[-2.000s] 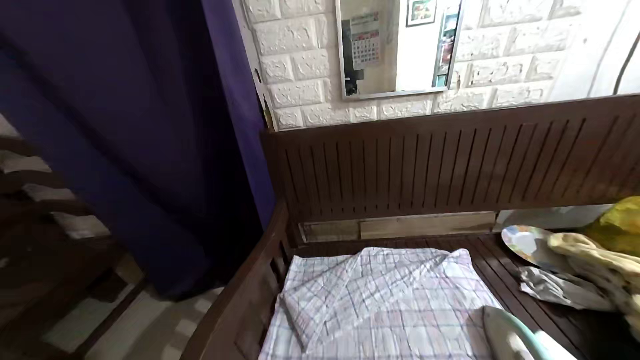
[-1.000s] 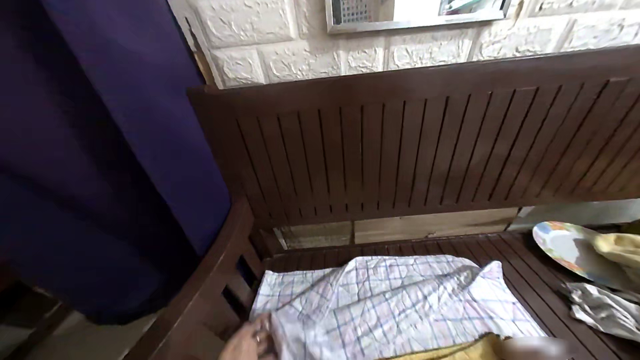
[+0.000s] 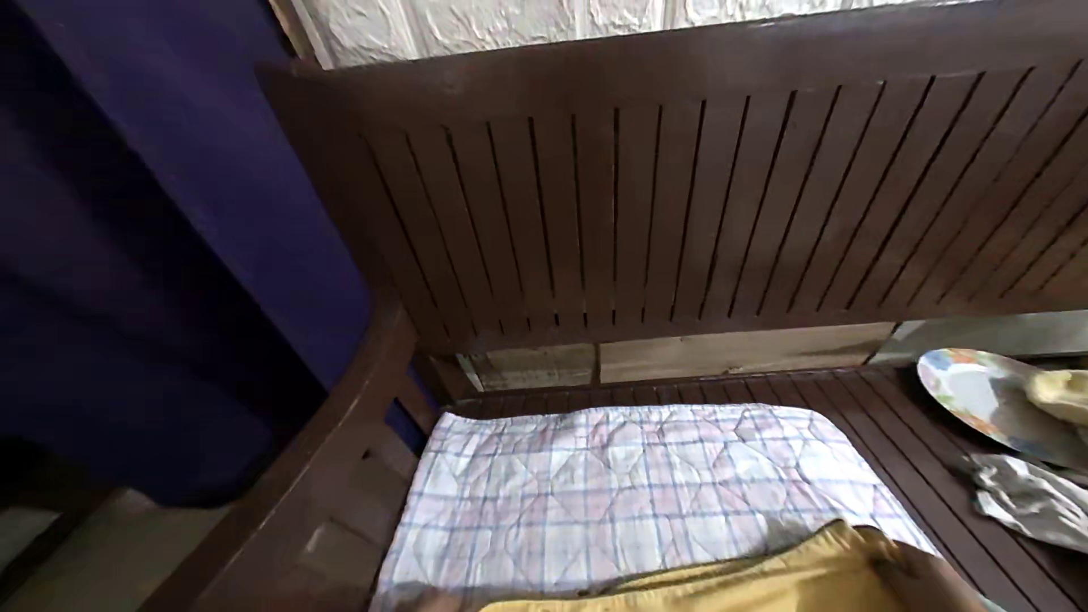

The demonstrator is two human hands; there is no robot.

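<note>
A quilted, checked cloth pad [image 3: 620, 484] lies flat on the seat of a dark brown wooden bench. Over its near part is a yellow cloth [image 3: 731, 586], cut off by the bottom edge of the view. My right hand [image 3: 922, 578] grips the yellow cloth near its right end, with the fingers partly hidden and blurred. At the pad's lower left, my left hand [image 3: 429, 602] only just shows, close to the yellow cloth's left end; whether it holds anything cannot be seen.
The bench's slatted backrest [image 3: 637, 204] rises behind the pad, with its armrest [image 3: 340, 425] at the left. Beyond hangs a purple curtain [image 3: 229, 187]. On the seat at right are a floral-rimmed plate [image 3: 977, 382] and a crumpled pale cloth [image 3: 1033, 501].
The checked pad, folded and rumpled earlier, now lies flatter, its far edge spread out. More of the yellow cloth shows over its near part. The view has moved down and closer.
</note>
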